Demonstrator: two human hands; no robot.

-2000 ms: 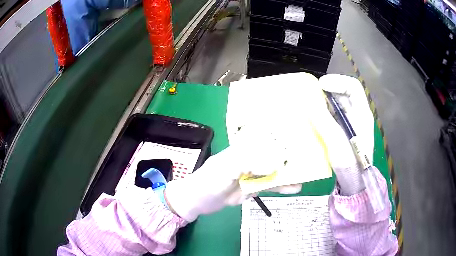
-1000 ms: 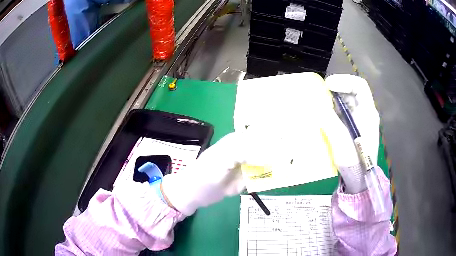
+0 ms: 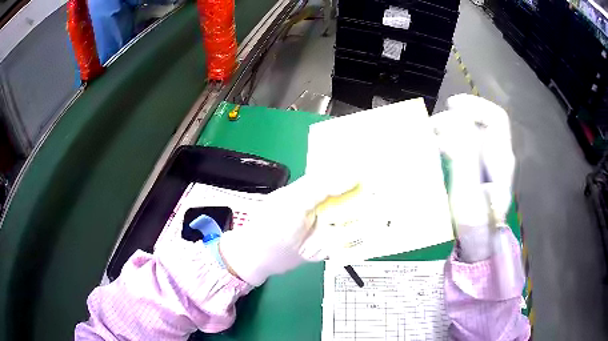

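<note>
A large, overexposed white paper sheet (image 3: 380,153) is held up above the bench. My left hand (image 3: 277,223), in a white glove with a blue wrist strap, grips its lower left part. A yellow strip (image 3: 339,202) shows at my left fingertips, over the sheet. My right hand (image 3: 475,156), gloved and blurred, is at the sheet's right edge. Glare hides whether its fingers hold the sheet. A dark and pale streak in that hand may be the marker pen. A printed record form (image 3: 387,303) lies flat below, with a dark stick-like tool (image 3: 354,276) at its top left.
A black tray (image 3: 230,168) on the left of the green bench holds a red-marked sheet and a dark flat object. A green conveyor (image 3: 80,180) curves along the left. Black crates (image 3: 393,73) stand beyond the bench. A yellow piece (image 3: 234,113) is at the far corner.
The sheet's far left corner has dropped and its yellow edging no longer shows on the right. My left hand has shifted on the sheet. My right hand has turned, and the pen is now blurred.
</note>
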